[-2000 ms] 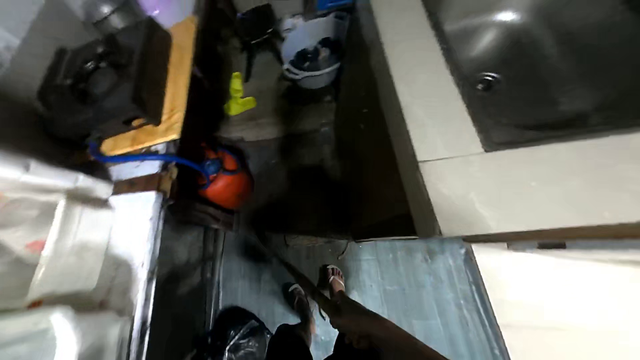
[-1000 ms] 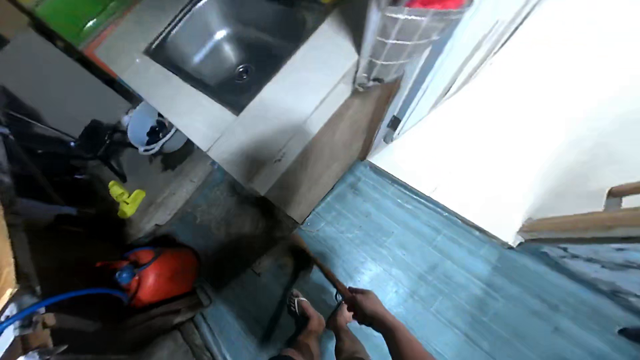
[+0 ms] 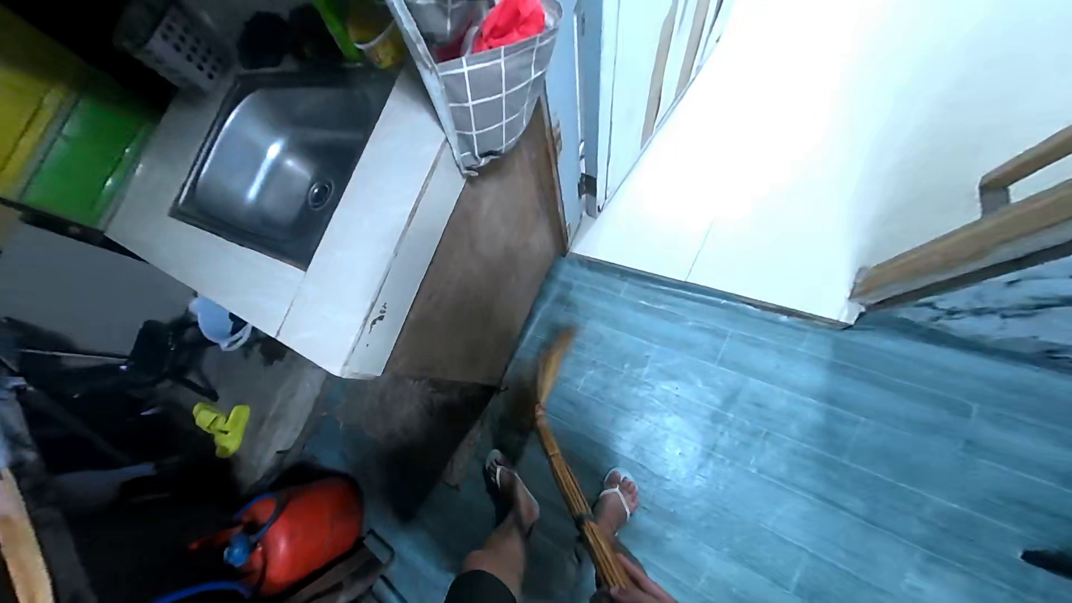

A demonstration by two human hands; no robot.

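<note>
At the bottom centre my right hand (image 3: pixel 641 586) is closed around the handle of a soft broom (image 3: pixel 565 477) of bundled stalks. The brush end of the broom points away from me, over the blue plank-patterned floor (image 3: pixel 712 419) beside the brown cabinet panel. A dark shape lies against the handle beside my right hand; whether it is my left hand cannot be told. My feet, in white-strapped flip-flops (image 3: pixel 620 492), stand on either side of the broom handle.
A counter (image 3: pixel 335 310) with a steel sink (image 3: pixel 268 167) is at upper left, a checked fabric bag (image 3: pixel 494 100) hanging beside it. A red gas cylinder (image 3: pixel 310 532) and yellow-green slippers (image 3: pixel 222 427) lie lower left. A white raised surface (image 3: pixel 712 226) edges the floor, near a wooden rail (image 3: pixel 971 239).
The view has swung to the right, away from the stove seen earlier. The broom now points up over the blue floor, its brush by the cabinet panel, and more of its handle shows.
</note>
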